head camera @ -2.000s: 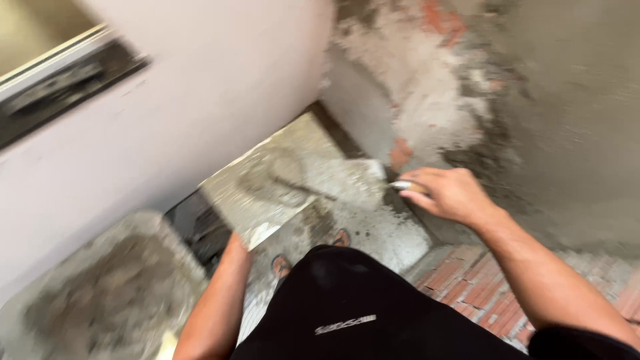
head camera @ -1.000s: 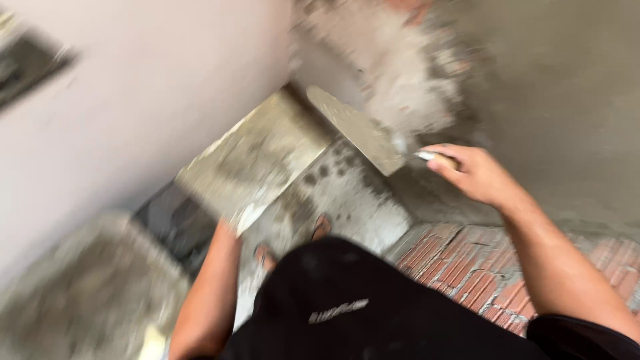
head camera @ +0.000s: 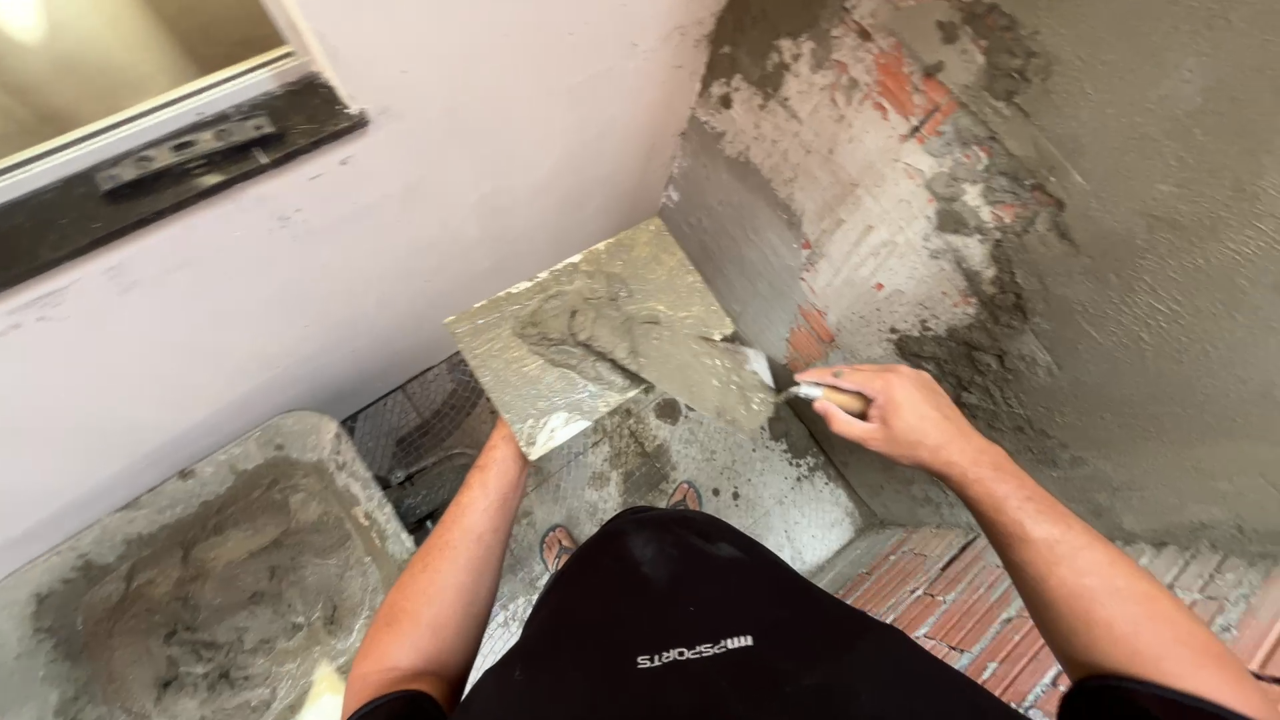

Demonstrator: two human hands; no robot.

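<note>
My right hand is closed around the wooden handle of a trowel; its mortar-coated blade reaches over the right edge of a flat mortar board. A heap of wet grey mortar lies on the board, against the blade. The board is carried by my left arm from below, and my left hand is almost wholly hidden under it. On the right stands a wall with a rough unplastered patch, bits of red brick and fresh grey mortar around it.
A tub of wet mortar stands at lower left. Above it, a spirit level lies on a dark window sill. Hollow red bricks are at lower right. My sandalled feet are on a stained floor, between the tub and the wall.
One second ago the trowel blade was apart from the board, beside its right corner; now it is over the board, at the mortar. The heap of mortar now shows on the board's top.
</note>
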